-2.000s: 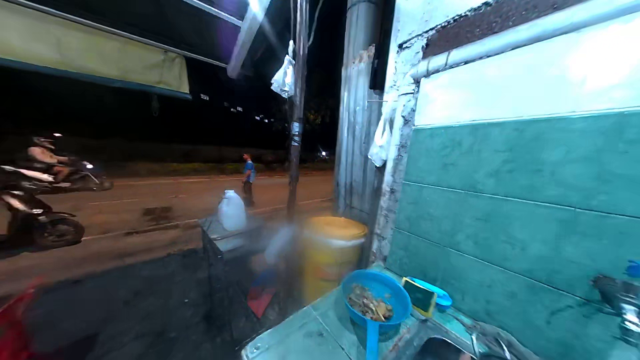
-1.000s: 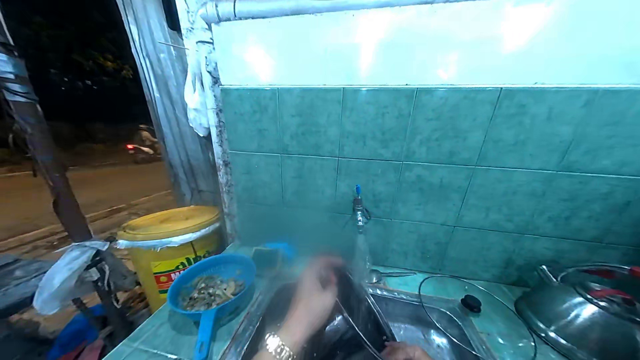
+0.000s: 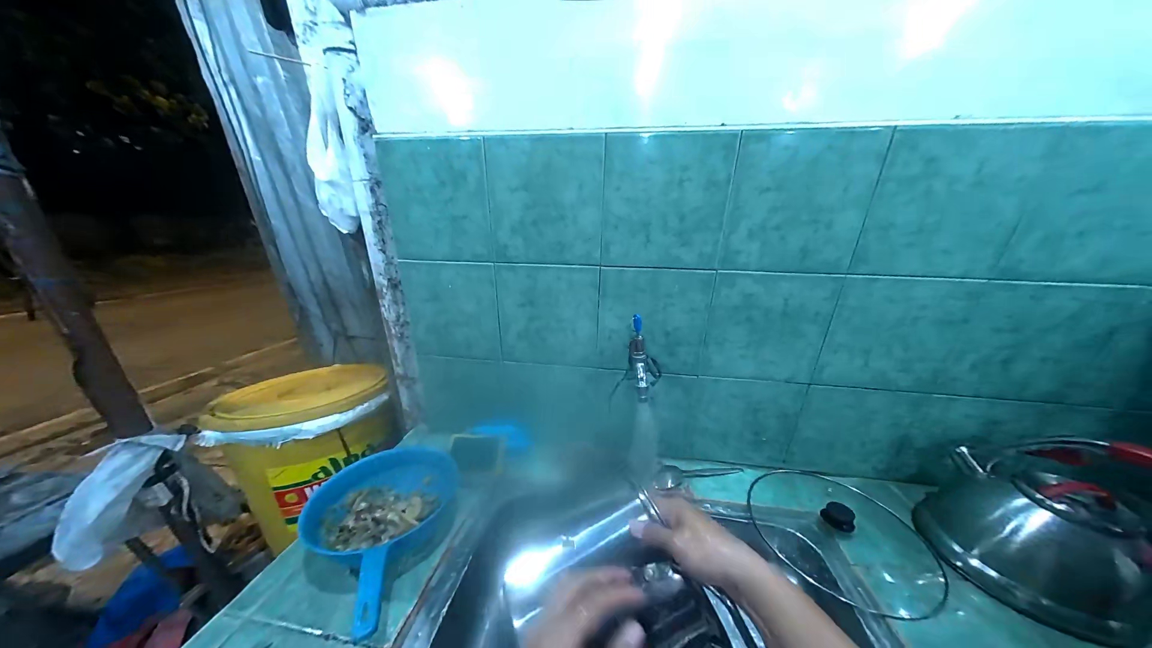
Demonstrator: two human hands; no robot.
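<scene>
My right hand (image 3: 706, 544) grips the thin metal rim or handle (image 3: 650, 506) of a vessel held over the steel sink (image 3: 454, 567). Below it, my left hand (image 3: 589, 607) is blurred, beside a dark, shiny object (image 3: 675, 612) whose kind I cannot tell; its grip is unclear. Water runs from the wall faucet (image 3: 640, 369) behind my hands. To the left, a blue plastic strainer (image 3: 371, 562) with a handle holds small pale and brown food pieces (image 3: 378, 517). Right of my hands lies a clear glass lid (image 3: 900, 576) with a black knob (image 3: 838, 516).
A steel kettle (image 3: 1035, 540) with red handle parts stands at the right. A yellow lidded bucket (image 3: 297, 405) is beyond the counter's left edge, near a post (image 3: 76, 315) with a plastic bag (image 3: 112, 504). A spoon (image 3: 706, 472) lies behind the sink; a tiled wall (image 3: 666, 207) rises behind.
The view has swung right from the street to the sink. Since one second ago, my right hand has moved up to the vessel's rim, and my left hand has come down toward the lower edge.
</scene>
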